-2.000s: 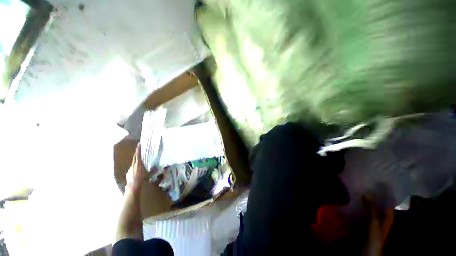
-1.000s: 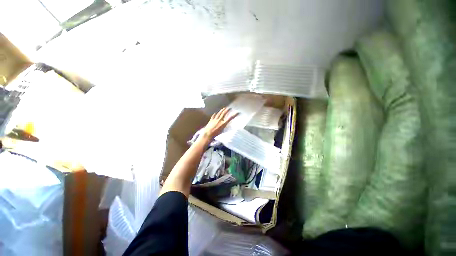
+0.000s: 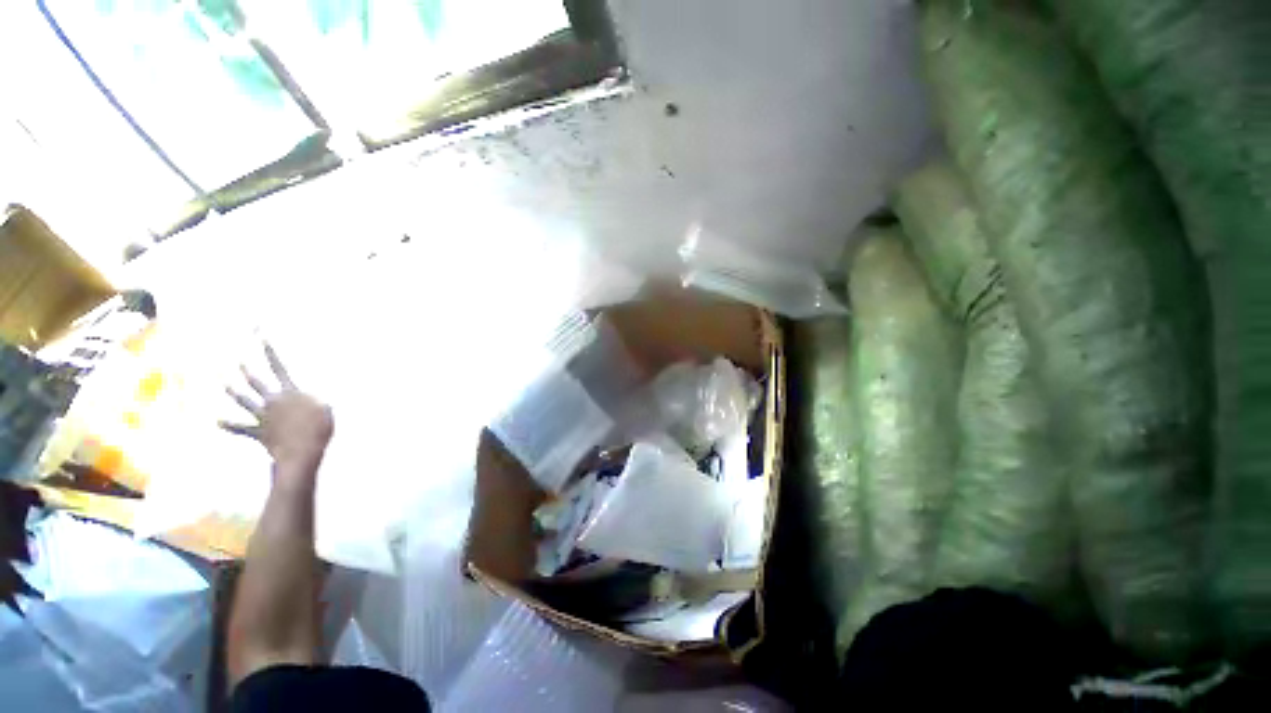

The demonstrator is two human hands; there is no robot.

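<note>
My left hand is empty with its fingers spread, over the brightly overexposed area left of an open brown carton. The carton holds whitish ribbed air-column bags, crumpled clear plastic, a white flat piece and mixed papers. One ribbed bag leans over the carton's left edge. My right hand is out of the picture.
Stuffed pale green woven sacks stand to the right of the carton. Clear plastic packaging lies in front of it. A window is at the upper left. White-blue sheeting and another carton are at the left.
My left hand has moved from over the carton out to the left, its fingers now spread. Bags and plastic in the carton lie differently. The view has shifted, showing more of the window.
</note>
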